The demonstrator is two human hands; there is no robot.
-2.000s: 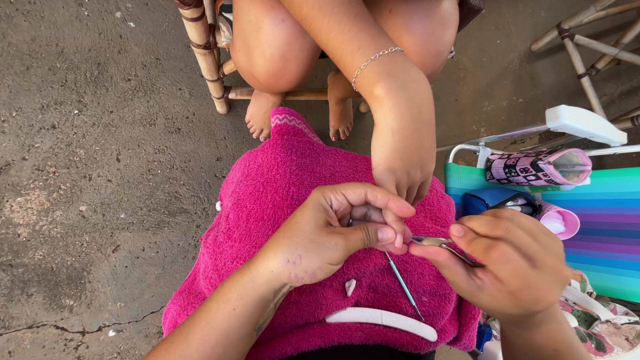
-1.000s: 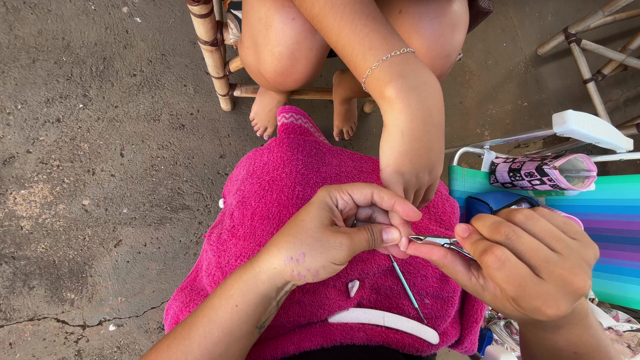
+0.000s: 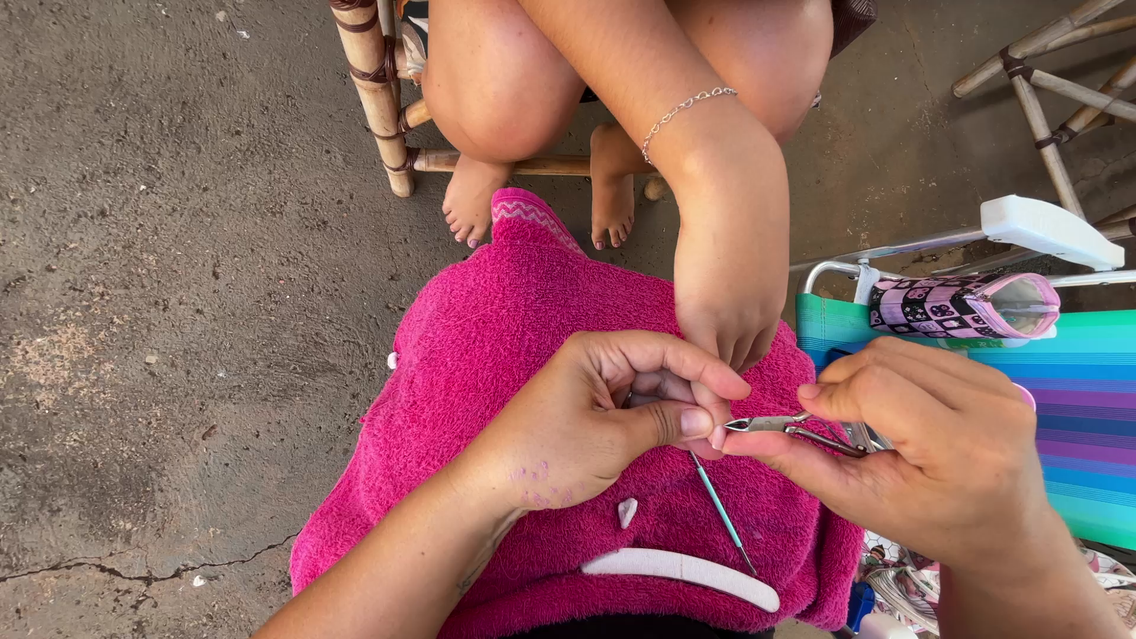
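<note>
My left hand [image 3: 612, 417] pinches a fingertip of another person's hand [image 3: 732, 275], which reaches down from the top and wears a chain bracelet. In my right hand [image 3: 923, 435] is a metal cuticle nipper [image 3: 772, 424], its jaws at that fingertip's nail. A pink towel [image 3: 497, 355] lies under the hands. On it rest a curved white nail file [image 3: 683, 572], a thin tool with a teal handle [image 3: 721, 510] and a small white tuft [image 3: 627, 512]. Whether the nipper's jaws touch the skin is too small to tell.
The person sits on a bamboo chair [image 3: 373, 98], bare feet on the concrete floor [image 3: 177, 266]. At the right stands a striped folding chair [image 3: 1087, 399] with a white armrest [image 3: 1052, 232] and a patterned zip pouch [image 3: 941, 306]. Another bamboo frame [image 3: 1038, 124] is at the upper right.
The hold on the fingertip and the nipper's place at it stay much the same. The view has shifted slightly.
</note>
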